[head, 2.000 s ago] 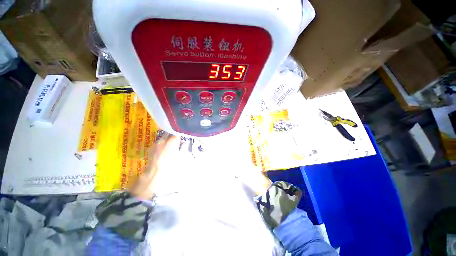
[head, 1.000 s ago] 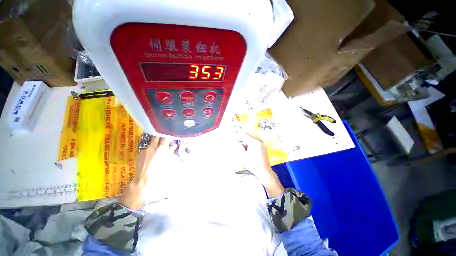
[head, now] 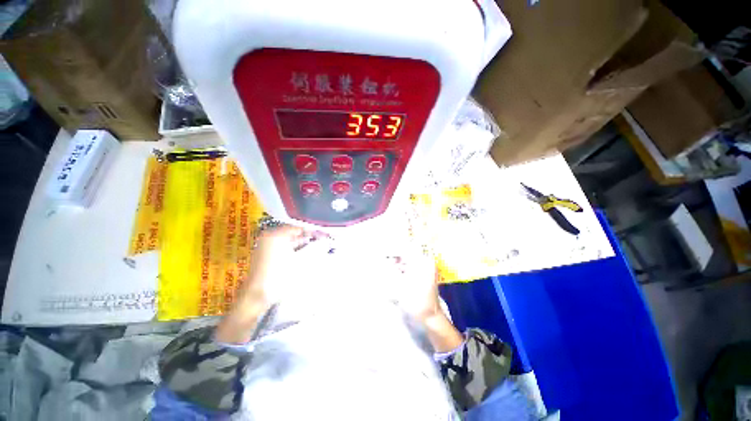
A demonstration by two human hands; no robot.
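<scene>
The white cloth lies over the table edge and lap below the servo button machine, strongly overexposed. The machine's red panel shows 353. My left hand is on the cloth's left side, its fingers reaching under the machine head near the small dark working point. My right hand is at the cloth's right side, its fingers washed out by glare. The glare hides the exact grip of the fingers and any button part.
Yellow tape and a small white box are on the left. Tiny metal parts and pliers lie on the right. A blue bin stands right of the lap, grey-white garments lower left, cardboard boxes behind.
The view has shifted, so the machine appears further right than a second ago. My left fingers reach further in under the head. My right hand has drawn slightly down. The display is unchanged.
</scene>
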